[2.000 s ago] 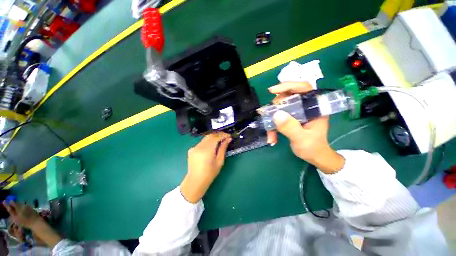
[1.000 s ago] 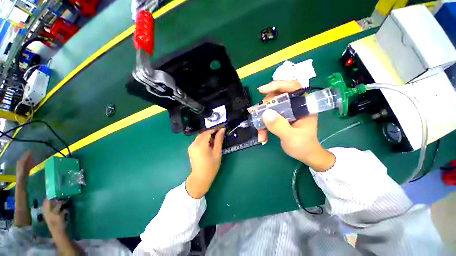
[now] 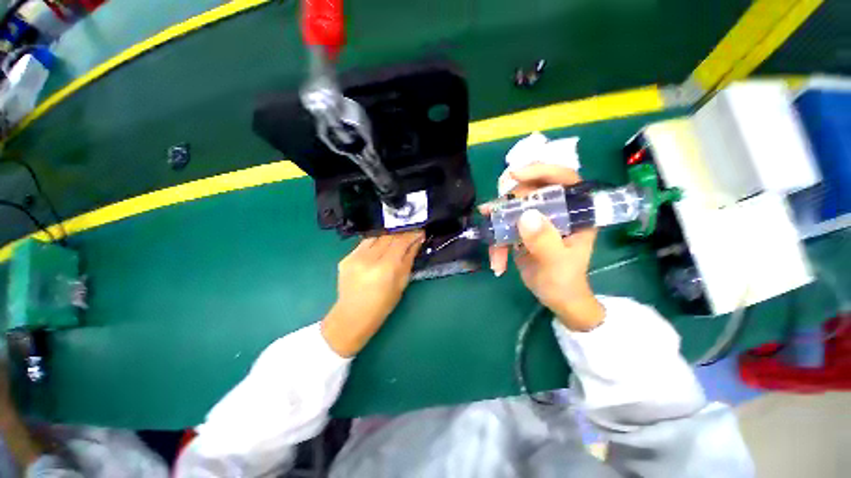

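Observation:
The black clamp fixture (image 3: pixel 378 140) stands on the green bench with its plate upright. The toggle clamp (image 3: pixel 347 126), with a red handle cut off by the top edge, presses on the white pad (image 3: pixel 405 210). My right hand (image 3: pixel 552 247) holds the dispensing syringe (image 3: pixel 537 215), pointing left. Its needle (image 3: pixel 450 242) is over the near part of the fixture. My left hand (image 3: pixel 376 280) has its fingertips at the fixture's near edge, beside the needle tip. Whether they hold a small part is hidden.
The cream controller (image 3: pixel 737 257) with a white carton (image 3: pixel 758 140) stands right. Crumpled wipes (image 3: pixel 552 154) lie behind my right hand. Small black modules (image 3: pixel 178 155) (image 3: pixel 529 74) lie on the belt beyond the yellow strip. A green box (image 3: pixel 44 285) and another person's arm are left.
The view has turned and shifted, moving the green box toward the left edge. The syringe stays in my right hand at the fixture. My left fingers now reach in under the pad's near side.

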